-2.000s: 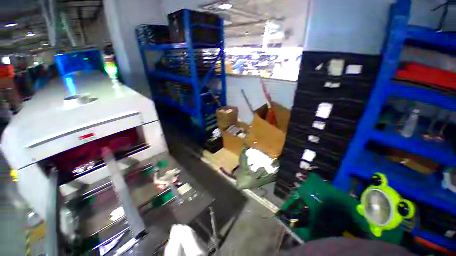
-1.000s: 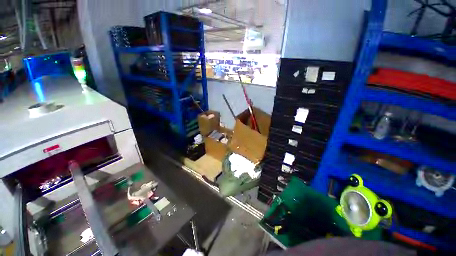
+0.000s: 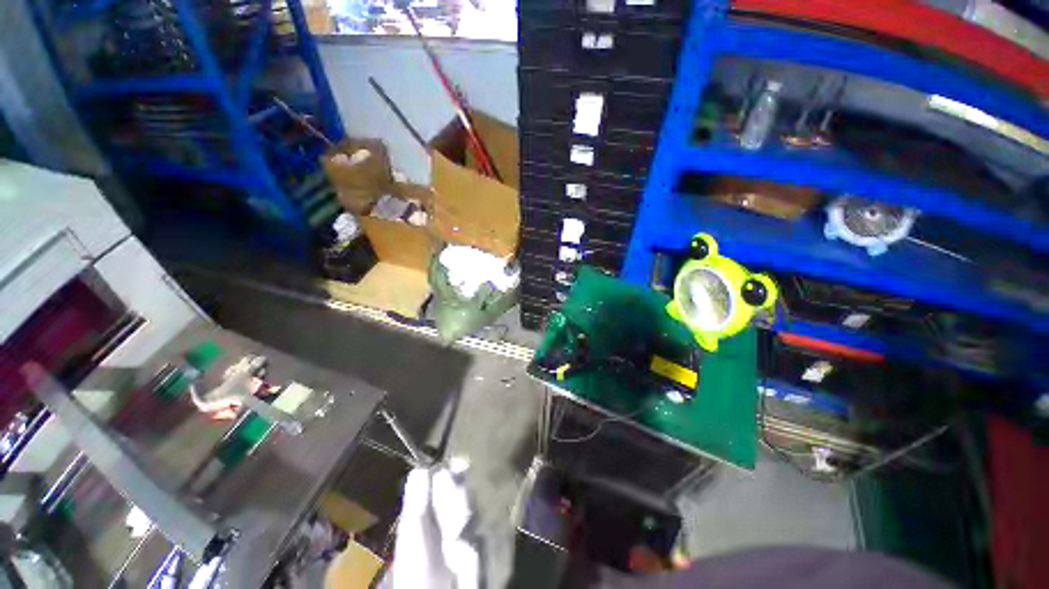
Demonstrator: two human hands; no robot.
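No hand can be made out for certain. Nearest in front is a small green-topped bench. On it stand a lime green frog-shaped fan with two round eyes, a small black bundle and a black case with a yellow label. Low in the middle is a blurred long white shape; I cannot tell what it is. A dark rounded shape, perhaps clothing, cuts across the bottom edge at the right.
At left, a grey metal table and conveyor rail adjoin a white machine. Behind are cartons, a green sack, stacked black totes and blue shelving. Grey floor runs between table and bench.
The view has turned right and tilted down. The machine has slid toward the left edge, and the green bench and fan show more fully. No object has visibly been moved.
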